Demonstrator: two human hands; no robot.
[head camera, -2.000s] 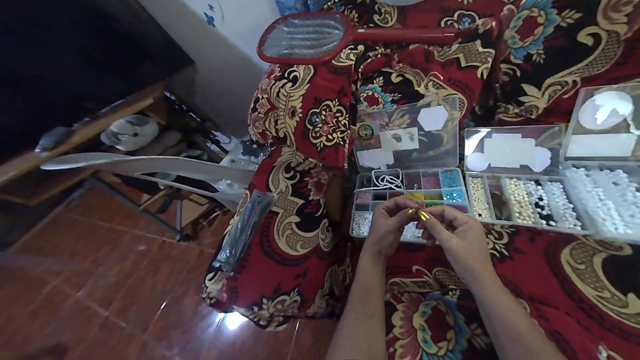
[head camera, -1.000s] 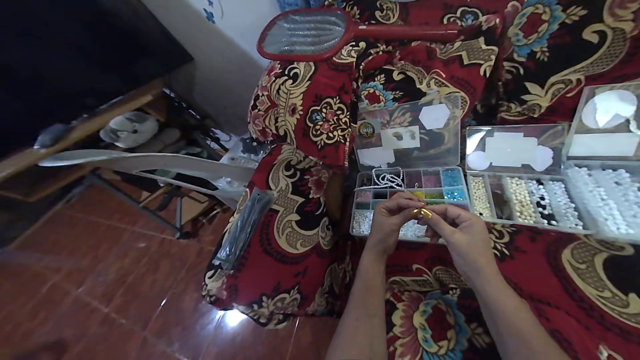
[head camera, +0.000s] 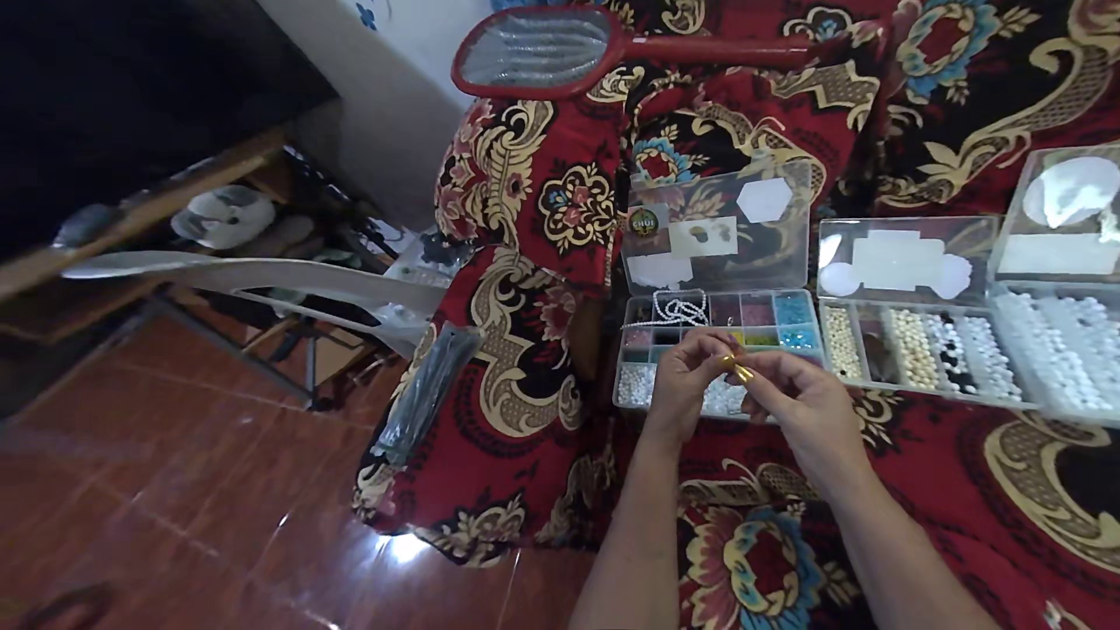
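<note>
My left hand (head camera: 687, 385) and my right hand (head camera: 801, 402) meet at the fingertips over the near edge of a clear compartment box of beads (head camera: 634, 350). Thumbs and forefingers are pinched together; whatever small thing is between them is too small to make out. The thumbnails look gold and shiny. A string of white beads (head camera: 681, 308) lies looped over the box's back left compartments. Pink, yellow and blue beads show behind my hands, and white beads (head camera: 636, 383) fill front compartments partly hidden by them.
Right of it stand an open box with cream, black and white beads (head camera: 914, 350) and another with larger white beads (head camera: 1063, 350). A red electric swatter (head camera: 538, 52) lies behind on the patterned sofa cover. A plastic packet (head camera: 429, 394) rests on the sofa's left part, near a curved pale object (head camera: 262, 276).
</note>
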